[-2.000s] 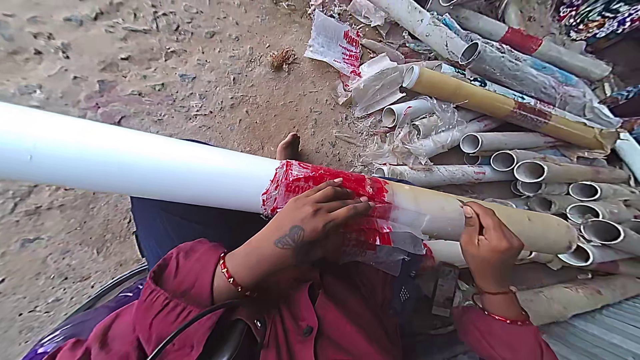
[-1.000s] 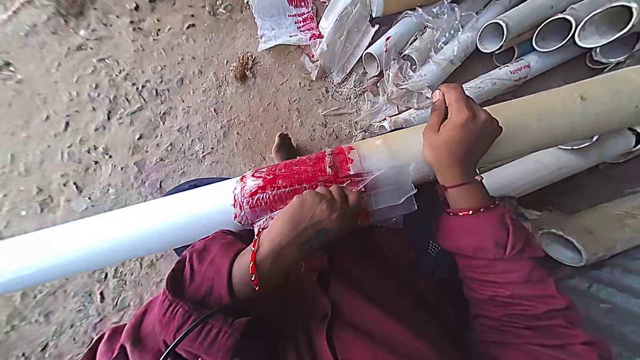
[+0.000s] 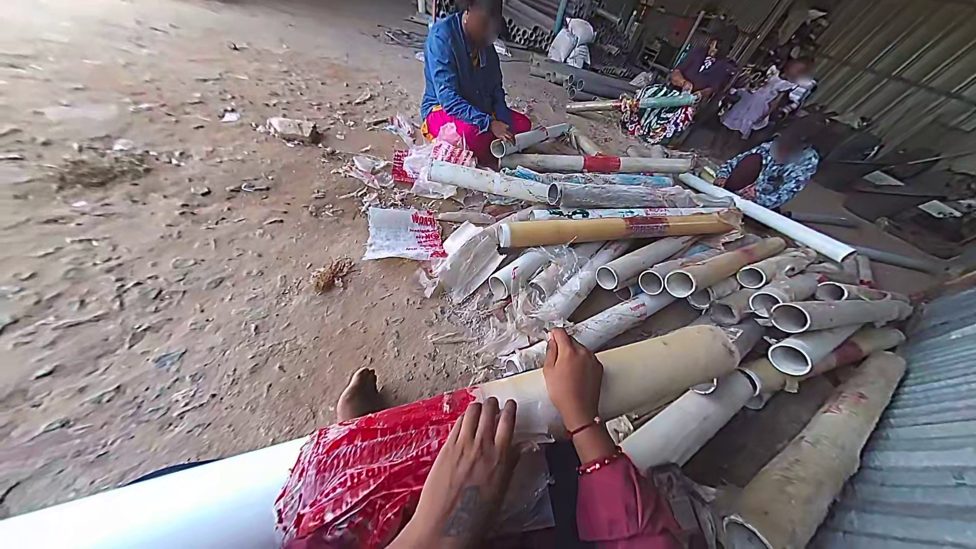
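Observation:
A large pipe point(image 3: 175, 496) lies across my lap, white at the lower left and cream-yellow toward the right. Red-printed plastic film point(image 3: 374, 457) is wrapped around its middle, and a clear, whitish part of the film hangs loose below. My left hand point(image 3: 473, 465) rests on the film at the right edge of the red part, fingers spread over the pipe. Farther right, my right hand point(image 3: 572, 381) is at the cream part, its thumb and fingertips pinched together above the pipe; whether they hold a bit of film cannot be made out.
Many plastic pipes point(image 3: 648, 313) are heaped ahead and to the right, with torn plastic film point(image 3: 404, 234) beside them. A co-worker in blue point(image 3: 461, 76) sits beyond, touching a pipe; other people sit farther back. Corrugated metal sheet point(image 3: 907, 457) borders the right. A bare foot point(image 3: 360, 395) shows beyond the pipe.
The view has tilted up, bringing co-workers into sight. My left hand, bent over the film one second ago, now lies flatter with fingers extended.

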